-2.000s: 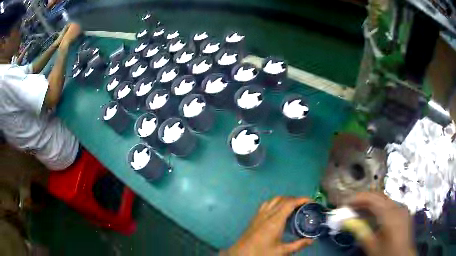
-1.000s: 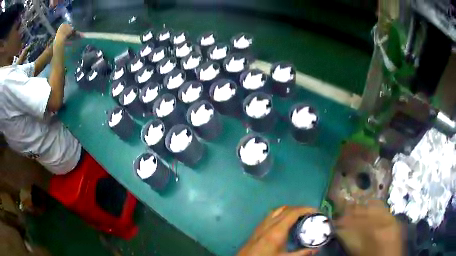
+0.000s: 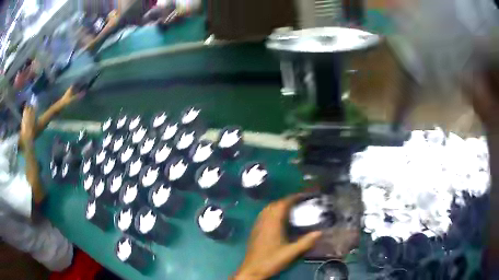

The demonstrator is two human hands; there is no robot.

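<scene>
My left hand (image 3: 273, 238) grips a dark cup housing with a white impeller (image 3: 308, 213) in its mouth, upright at the press base plate (image 3: 344, 240). The cup hides part of the plate; whether it rests on it cannot be told. The press (image 3: 325, 117) stands behind, blurred, with a round silvery disc (image 3: 323, 40) on top. My right hand is not seen; a blurred greyish shape and a brownish limb-like shape show at the upper right, too unclear to name.
Several finished assemblies (image 3: 210, 220) stand in rows on the green bench (image 3: 180, 254). A white impeller pile (image 3: 416, 180) lies right of the press. Empty cups (image 3: 383, 250) stand at lower right. A person in white (image 3: 33, 240) is at the left, above something red.
The view has swung up and right, showing more of the press. My left hand has brought the cup with its impeller up to the base plate. My right hand has left the view.
</scene>
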